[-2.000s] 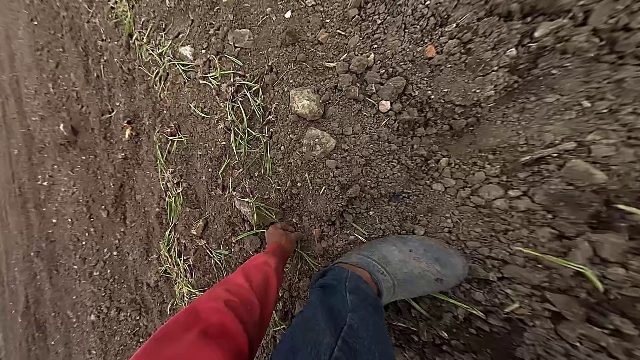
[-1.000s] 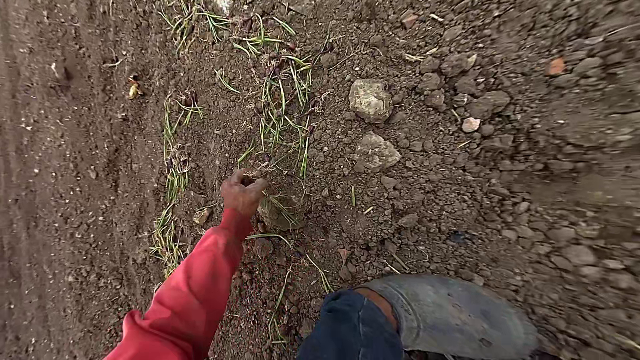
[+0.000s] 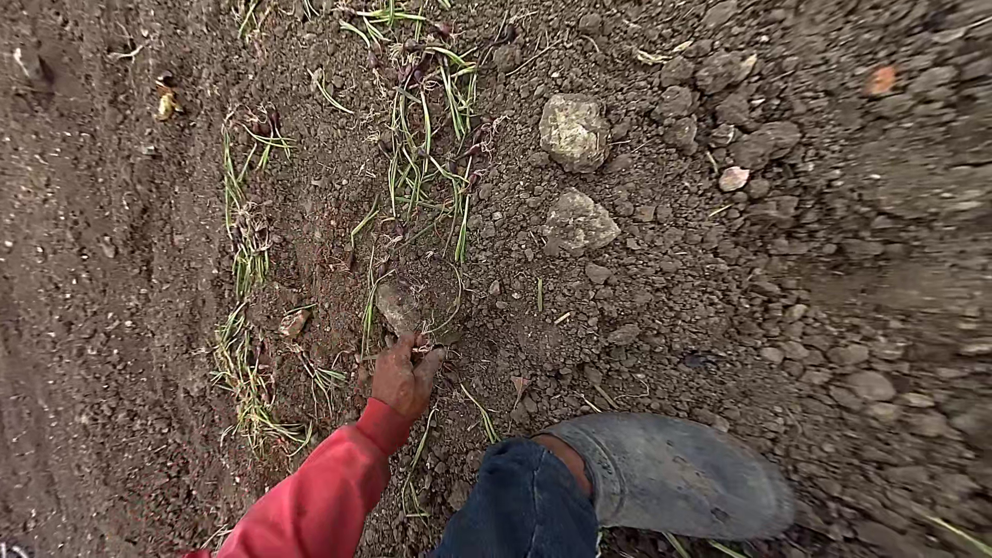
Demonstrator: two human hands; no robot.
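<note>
My left hand [image 3: 404, 373], in a red sleeve, reaches up from the bottom left. Its thumb and fingers pinch a small onion seedling [image 3: 422, 346], whose pale roots and reddish bulb show at the fingertips. Just beyond the fingers a flat stone [image 3: 397, 307] lies in the brown soil. Above it are loose onion seedlings [image 3: 415, 147] with green leaves and purple bulbs. A second line of seedlings [image 3: 249, 380] lies to the left of the hand. My right hand is out of view.
A grey rubber boot [image 3: 682, 474] and a dark blue trouser leg [image 3: 523, 504] are at the bottom, right of the arm. Two pale rocks [image 3: 574, 132] [image 3: 580, 222] sit among clods right of the seedlings. An orange fragment [image 3: 882, 80] lies at the upper right.
My left hand was beside the boot two seconds ago, then moved up and left along the seedlings. Now it is just below the flat stone. The view has shifted.
</note>
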